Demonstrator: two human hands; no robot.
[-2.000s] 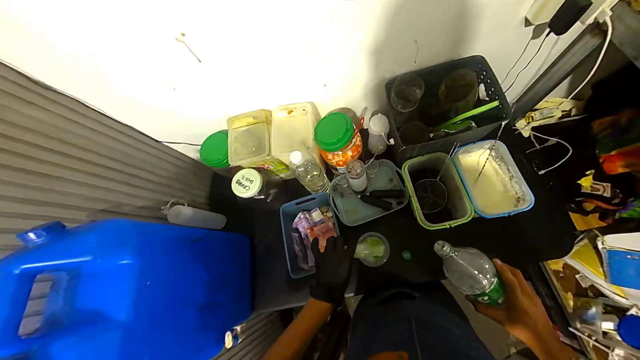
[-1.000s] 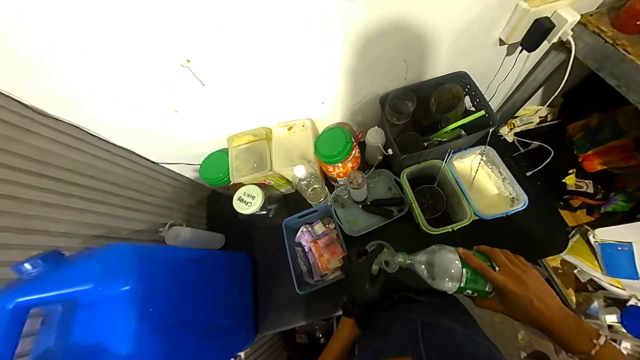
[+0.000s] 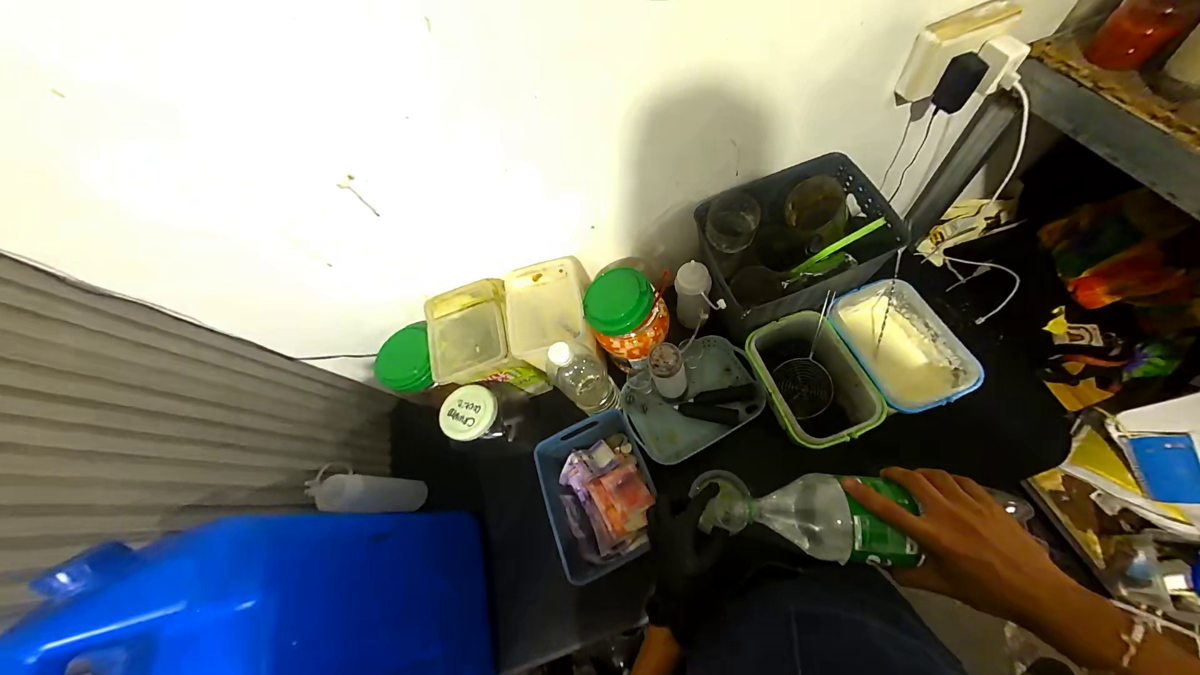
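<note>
My right hand point(image 3: 956, 534) grips a clear plastic bottle point(image 3: 811, 516) with a green label, tipped on its side, its neck pointing left. The bottle's mouth is at the rim of a clear cup point(image 3: 727, 503). Around the cup's left side is my left hand point(image 3: 689, 544) in a black glove, partly lost against the dark cloth. Whether liquid is flowing cannot be told. Left of the glove stands a blue-grey plastic basket point(image 3: 553, 511) with banknotes point(image 3: 609, 502) and coins in it.
Behind are a grey tray point(image 3: 666, 441) with black-handled tools, a green-rimmed tub point(image 3: 877, 422) with a strainer, a tub of white contents point(image 3: 905, 347), a dark basket of glasses point(image 3: 708, 220), and jars with green lids point(image 3: 619, 300). A blue jerrycan point(image 3: 375, 591) stands at lower left.
My left hand has left the banknotes and is now at the cup. My right hand has brought the bottle leftward, tipped it, and its mouth now meets the cup.
</note>
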